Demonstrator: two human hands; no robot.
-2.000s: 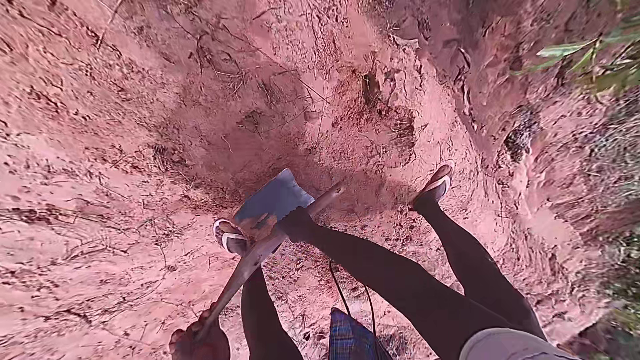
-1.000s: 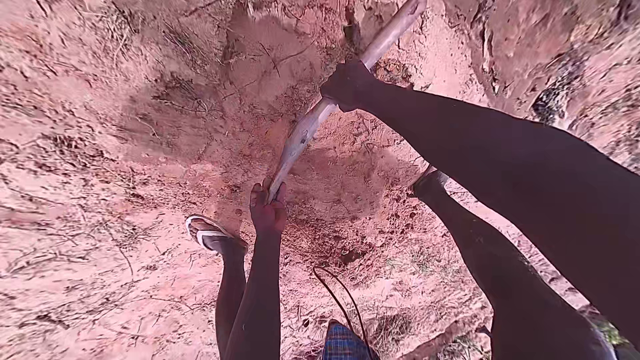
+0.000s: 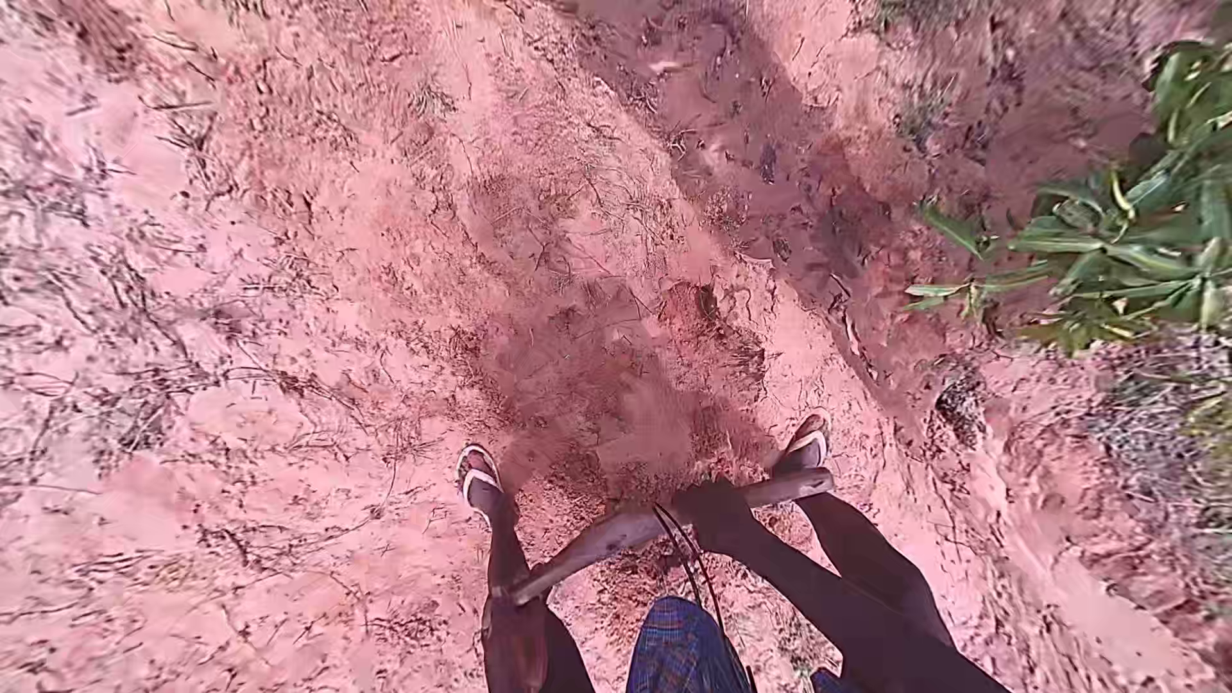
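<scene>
A thick wooden handle point(image 3: 602, 541) lies slantwise across the lower middle of the head view, over the ground between the feet. My right hand point(image 3: 714, 516) is closed around it near its thicker right end. At its thin left end is my left hand point(image 3: 515, 616), blurred and dark, its fingers hard to make out. No metal blade can be seen on the handle. Loose reddish soil point(image 3: 616, 414) lies in shadow just beyond the handle.
My feet in flip-flops stand apart, the left point(image 3: 479, 478) and the right point(image 3: 807, 443). A shaded rut point(image 3: 770, 164) runs down toward the right. A leafy green plant point(image 3: 1136, 241) grows at right. Patterned cloth point(image 3: 681, 645) and a dark cord hang between my legs.
Both hands and the handle are lower in the view, nearer my body, than one second ago. A flat metal blade beside the handle two seconds ago is out of sight. The view has shifted.
</scene>
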